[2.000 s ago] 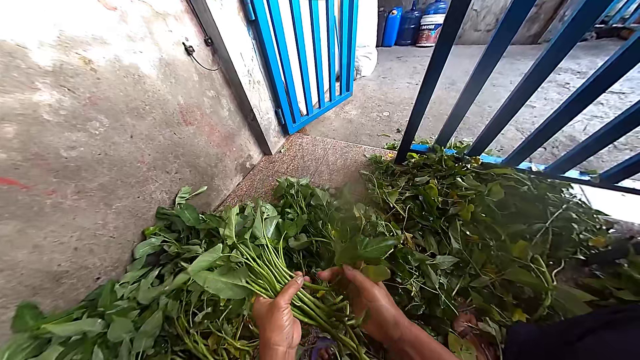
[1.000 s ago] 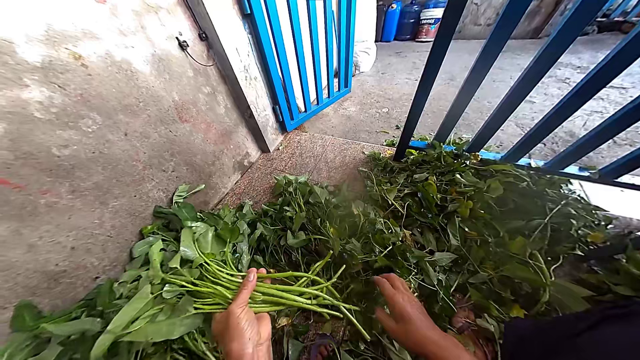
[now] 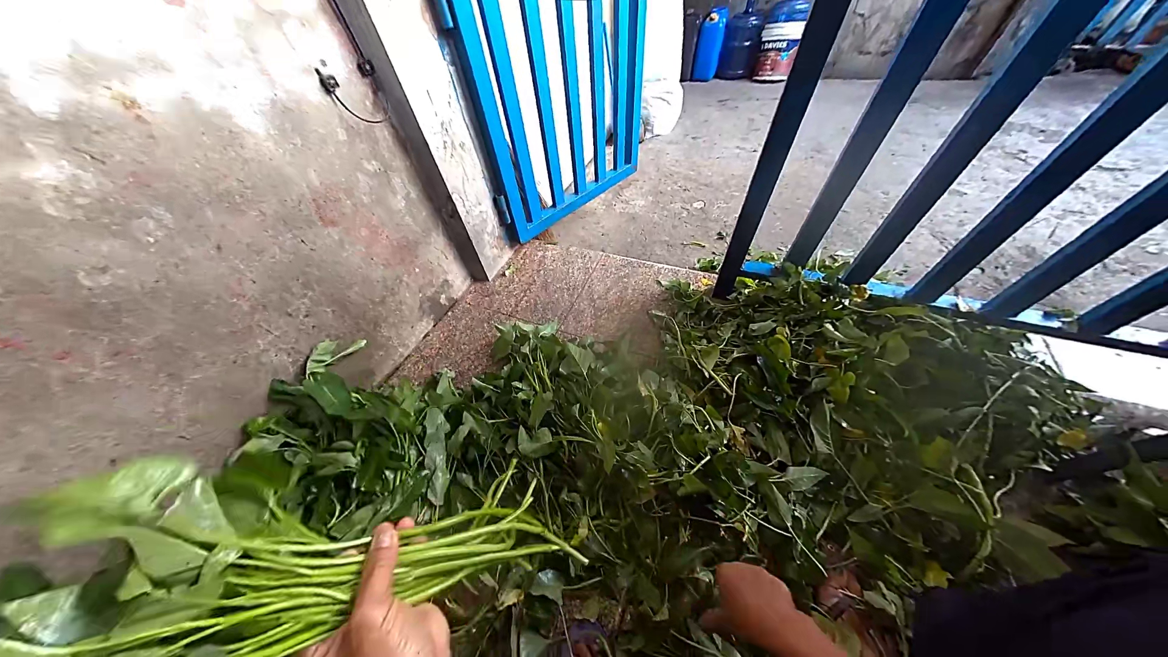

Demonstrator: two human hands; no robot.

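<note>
My left hand (image 3: 388,602), at the bottom left of centre, grips a bunch of long-stemmed leafy greens (image 3: 301,579). The thumb lies over the pale green stems; their cut ends point right and the broad leaves spread to the left, partly blurred. To the right, low in the view, my right hand (image 3: 753,602) rests at a heap of loose leafy greens (image 3: 630,456); its fingertips are partly hidden, so whether they pinch anything does not show. More greens (image 3: 356,456) are piled against the wall behind the bunch.
A concrete wall (image 3: 210,228) rises on the left. The blue metal gate (image 3: 570,201) stands open beyond the speckled floor slab (image 3: 566,283). Blue metal railings (image 3: 876,137) border the heap at the upper right. A blue jug (image 3: 741,46) and a paint bucket (image 3: 778,46) stand farther back.
My left hand has moved the bunch left and lower, with its leaves swinging out. My right hand, at the stems two seconds ago, has come away from them and is now lower, at the heap.
</note>
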